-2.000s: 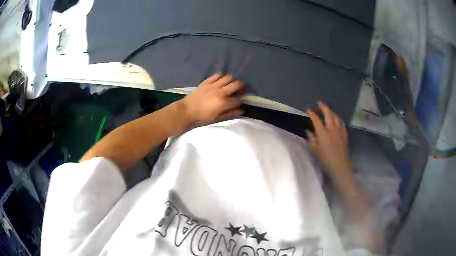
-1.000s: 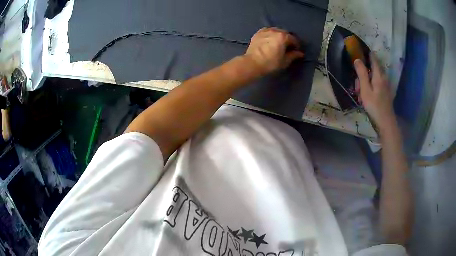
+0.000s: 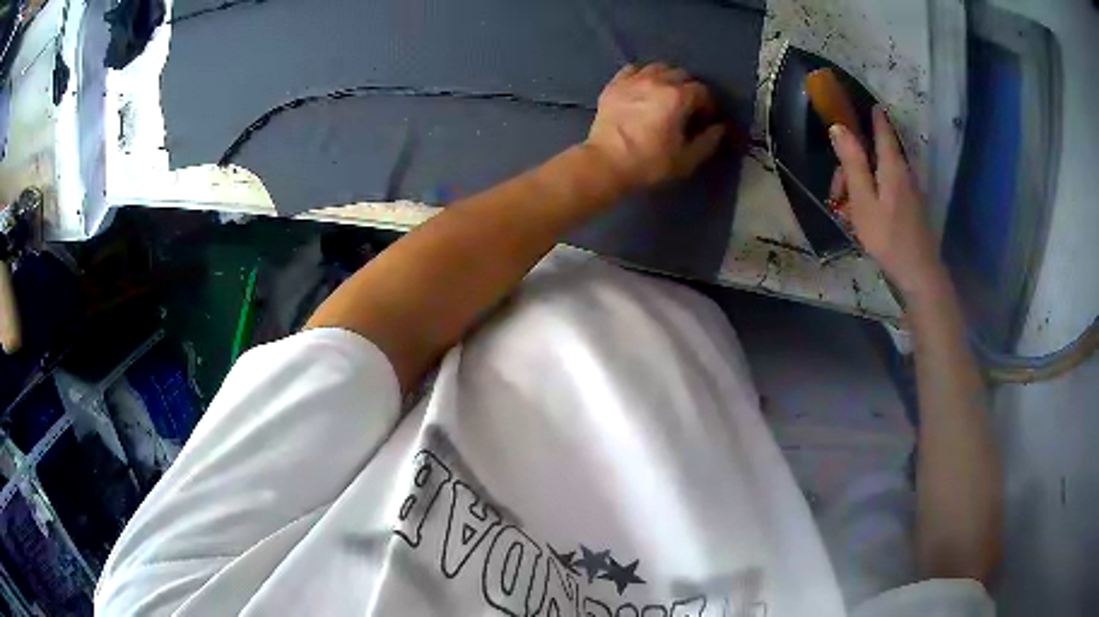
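Observation:
A large dark grey garment panel [image 3: 482, 133] lies flat on the stained white ironing table [image 3: 789, 259], with a raised curved seam across it. My left hand [image 3: 657, 124] is on the panel near its right end, over the seam, its fingers curled and pinching the cloth; the fingertips are partly hidden. A steam iron [image 3: 805, 145] with an orange-brown handle rests on the table just right of the panel. My right hand [image 3: 889, 205] reaches to the handle's near end, fingers around it; whether they grip is not clear.
A blue-grey framed pad [image 3: 1006, 181] stands beyond the table's right end, with a hose [image 3: 1036, 371] curving below it. Dark cloth pieces and crates [image 3: 115, 404] lie at lower left, beside a bright green edge [image 3: 245, 311]. A small dark piece [image 3: 130, 30] is at upper left.
My left hand has moved right, from the panel's near edge to the seam near its right end. My right hand has left the near edge and reached the iron. The panel sits further left in view.

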